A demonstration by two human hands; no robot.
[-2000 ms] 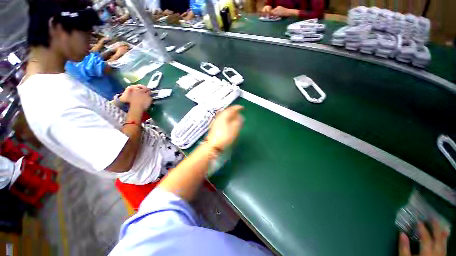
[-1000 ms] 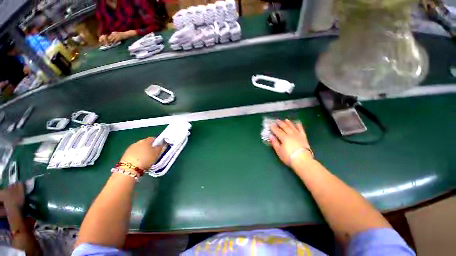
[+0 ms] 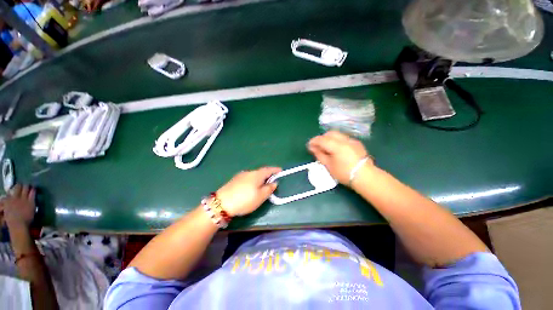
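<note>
A coiled white charging cable point(image 3: 295, 197) with a round head lies in front of me on the green bench. My left hand point(image 3: 247, 191) holds its left end between thumb and fingers. My right hand point(image 3: 339, 156) is bent at the round head end; its fingertips are blurred, and whether they grip anything is unclear. A pile of twist ties point(image 3: 347, 115) lies just beyond my right hand. Two or more overlapping cable loops point(image 3: 193, 134) lie beyond my left hand.
A fanned cable stack point(image 3: 86, 132) lies at the left. Single cables point(image 3: 318, 52) lie on the far lane. A black device point(image 3: 424, 72) with a cord stands at the right under a plastic-covered hood point(image 3: 473, 27). Another person's hand point(image 3: 18, 206) is at the left edge.
My left hand has let go of the overlapping loops and moved right to a single cable. My right hand has moved off the tie pile, down towards that cable.
</note>
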